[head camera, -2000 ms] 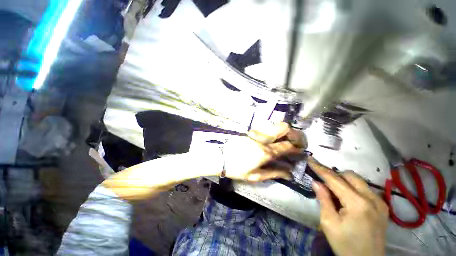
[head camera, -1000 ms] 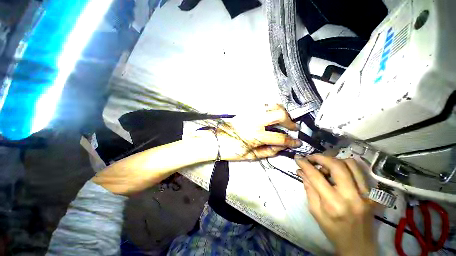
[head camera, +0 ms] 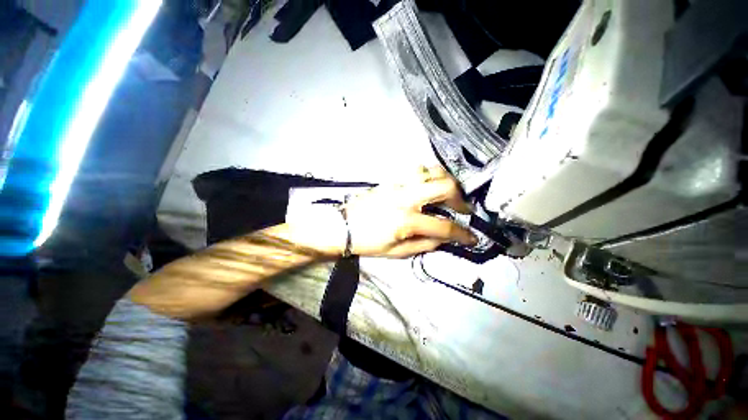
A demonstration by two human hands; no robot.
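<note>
My left hand (head camera: 406, 217) reaches in from the left with its fingertips holding a small black fabric piece (head camera: 472, 253) down beside the needle area. The fingers are somewhat apart, and part of the piece is hidden under them. A curved grey-silver template (head camera: 459, 107) with dark oval slots runs from the needle area up to the top. The off-white sewing machine head (head camera: 595, 123) with blue lettering stands at the right. A dark presser foot area (head camera: 513, 238) shows just right of my fingertips. My right hand is not in view.
Red-handled scissors (head camera: 687, 369) lie at the lower right, near a ribbed knob (head camera: 597, 313). Black fabric (head camera: 246, 201) lies left, partly under my wrist. A black strip (head camera: 338, 295) hangs at the front edge of the white table (head camera: 271, 107). A bright blue lamp (head camera: 78, 123) stands upper left.
My right hand has left the picture. My left hand stays at the needle area. The view has shifted, and the template now slants more to the upper left.
</note>
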